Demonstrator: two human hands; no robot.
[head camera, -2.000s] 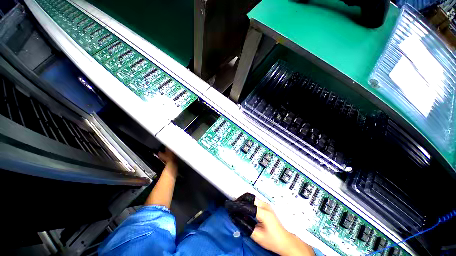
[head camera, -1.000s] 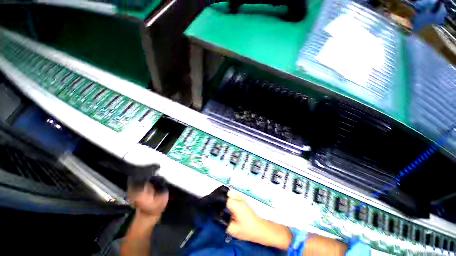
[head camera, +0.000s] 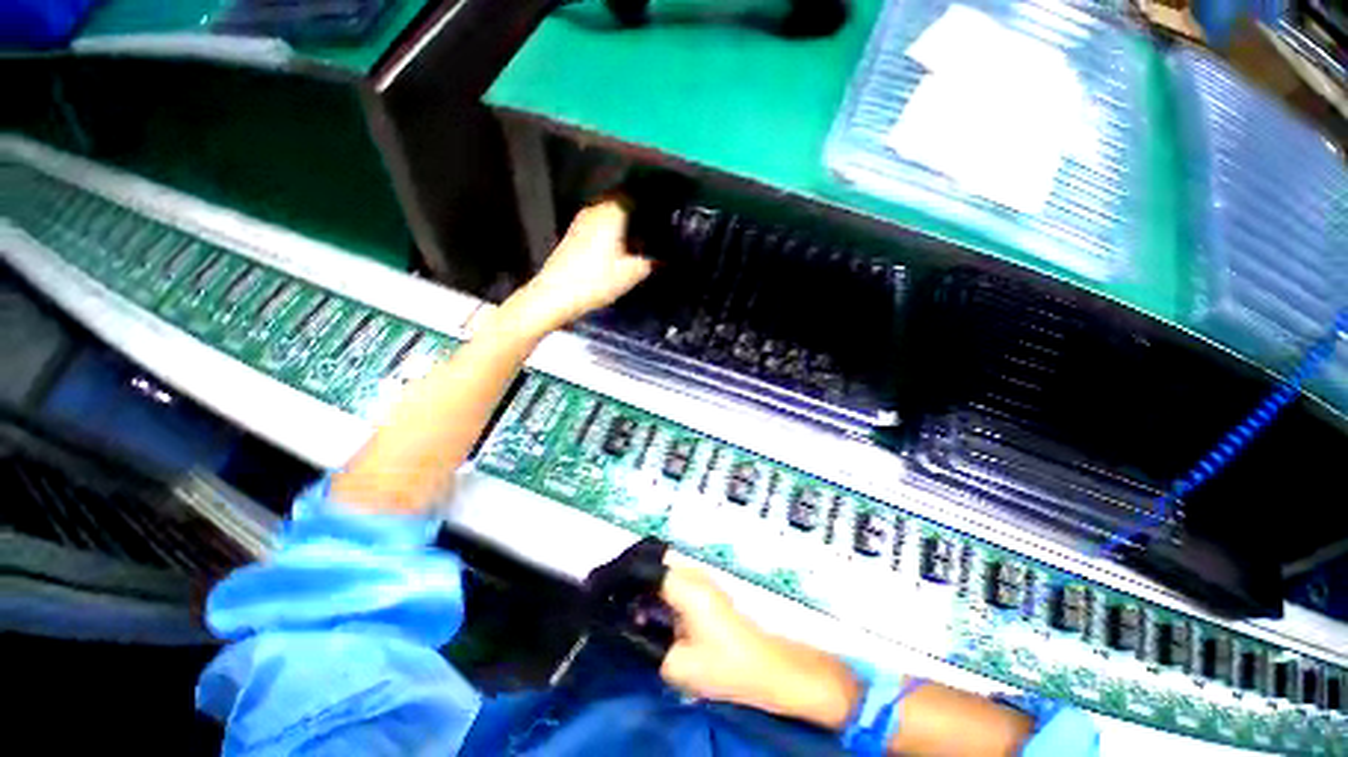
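Green circuit boards (head camera: 695, 547) lie end to end along the conveyor line, with rows of black plug-in components (head camera: 806, 506) standing on them. My left hand (head camera: 594, 266) reaches across the line to the far side, its dark-covered fingertips at the left end of the black component tray (head camera: 769, 348) under the shelf. Its fingertips merge with the dark tray, so a held part cannot be made out. My right hand (head camera: 724, 636), with a blue wrist strap, is bent at the near edge of the line. Its black-covered fingertips are bunched; whether they hold a component is unclear.
The pale conveyor rail (head camera: 555, 550) runs along both sides of the boards. A green bench (head camera: 695, 111) stands behind, with clear ribbed trays (head camera: 1109, 141) and white paper (head camera: 998, 111) on it. A blue coiled cord (head camera: 1234, 436) hangs at the right. More dark trays lie under the bench.
My left hand has moved from the near side of the line up and across the boards to the tray. My right hand has stayed near the rail. The view has turned and shifted.
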